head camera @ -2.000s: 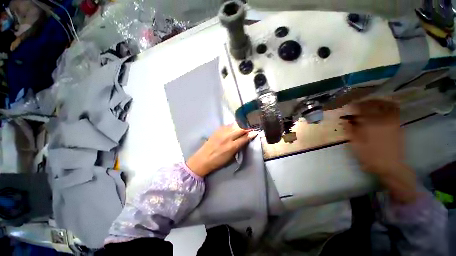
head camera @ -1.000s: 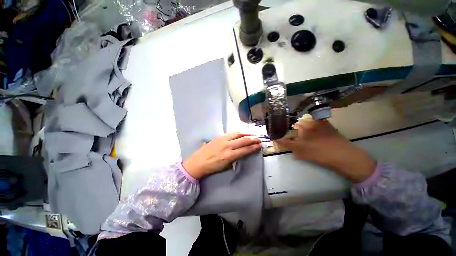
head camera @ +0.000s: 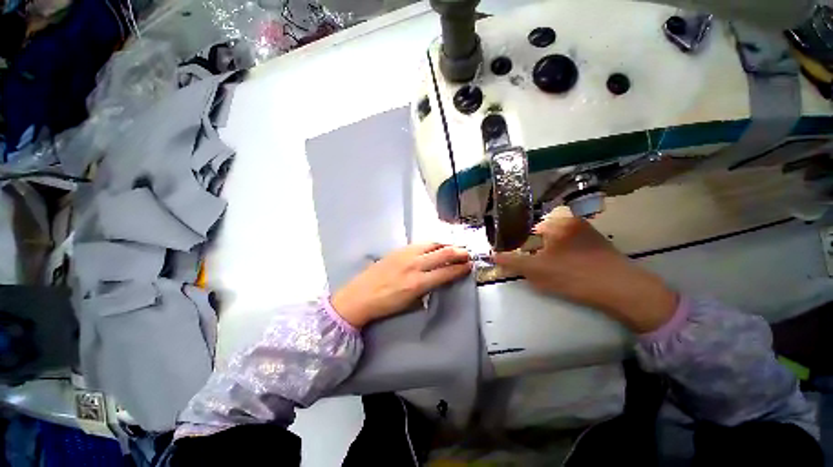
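Note:
A smooth grey garment panel (head camera: 361, 201) lies on the white table and passes under my left hand, with its lower part reaching the table's front edge. My left hand (head camera: 397, 285) rests flat on the panel, fingertips beside the needle area. My right hand (head camera: 571, 260) is at the needle area from the right, fingertips close to my left fingertips. Whether it pinches cloth or thread is hidden. The cream-white sewing machine head (head camera: 594, 87) stands above, its shiny curved metal guard (head camera: 511, 198) over my fingers. The needle and presser foot are lost in glare.
A rumpled stack of grey cut pieces (head camera: 151, 347) lies at left on the table (head camera: 265, 182), with a small yellow item (head camera: 202, 274) at its edge. Clear plastic (head camera: 137, 96) lies beyond it. The machine's pale bed (head camera: 676, 214) extends right under the arm.
My right hand has come from over the machine bed at right to the needle area, now beside my left fingertips. My left hand stays on the panel. The last second shows little movement.

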